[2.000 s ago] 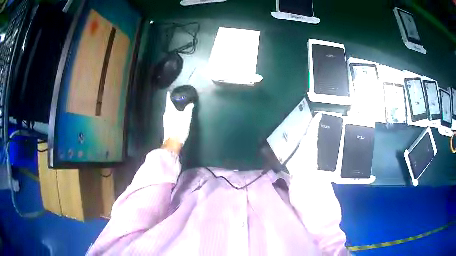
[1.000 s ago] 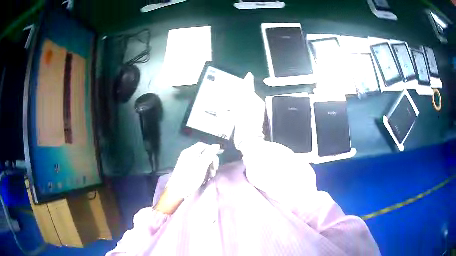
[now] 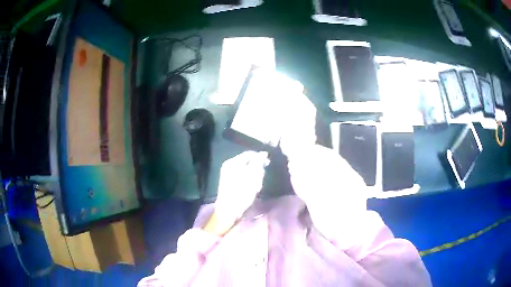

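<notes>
An e-reader [image 3: 252, 115] is held tilted above the bench in front of me, its dark frame showing at the left and lower edges. Its screen is washed out by glare. My right hand [image 3: 297, 120], in a white glove, grips its right side. My left hand [image 3: 242, 180], also gloved, is at its lower edge with fingertips close together. Glare hides whether the left fingers hold a cord or touch the device. A plain white tray or stack [image 3: 245, 53] lies just behind the e-reader.
A black barcode scanner [image 3: 200, 147] and a mouse [image 3: 172, 95] lie left of the hands, beside the monitor [image 3: 98, 120]. Devices in white trays [image 3: 354, 73] fill the right side of the green bench [image 3: 305, 53]. An orange ring [image 3: 500, 133] is at far right.
The left hand has left the scanner and come to the e-reader's lower edge. The right hand has brought the e-reader up from near the waist to above the bench. The view has shifted.
</notes>
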